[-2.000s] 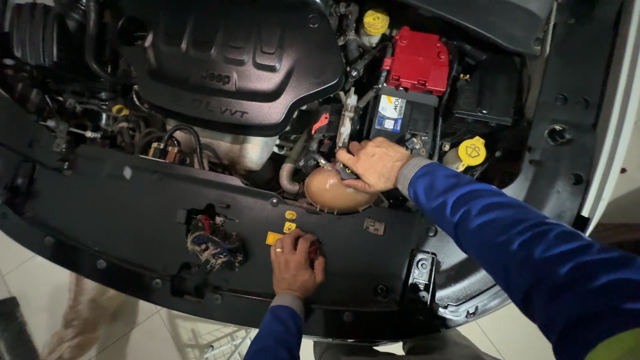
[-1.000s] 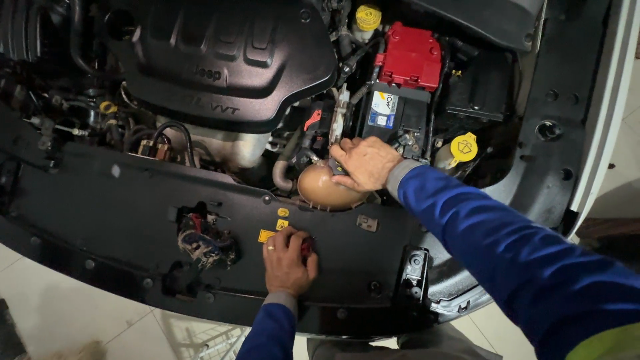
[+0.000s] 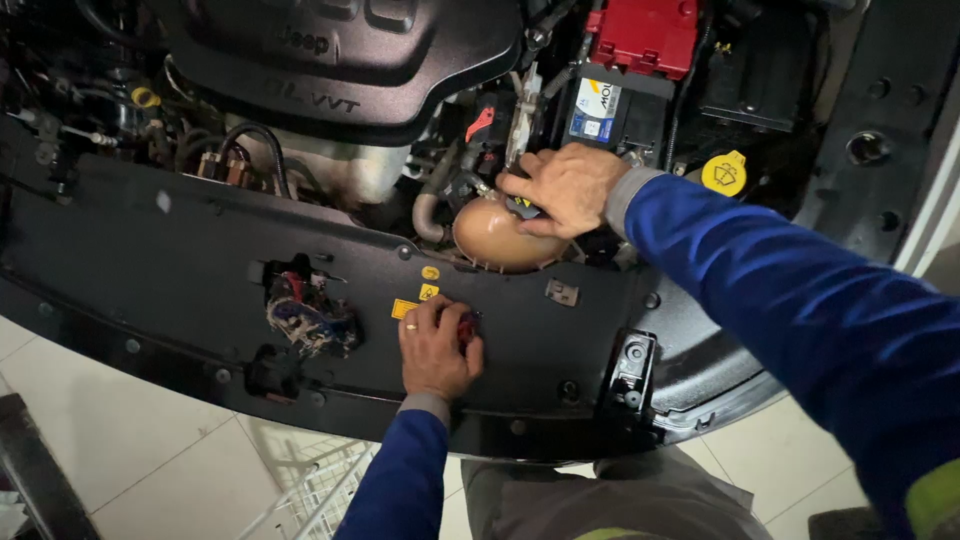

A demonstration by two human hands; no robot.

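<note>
My right hand grips the dark cap on the orange-brown coolant expansion tank, its fingers curled over the top. The tank sits at the rear edge of the black front panel, beside the car battery. My left hand rests on that panel near yellow warning stickers, with the fingers bent around a small red object that is mostly covered. To its left lies a bundle of multicoloured threads or rag on the panel.
Behind are the black engine cover, the red battery terminal cover and a grey hose. A yellow washer fluid cap is at the right. The latch bracket lies on the front edge. A white wire cart stands below on the tiled floor.
</note>
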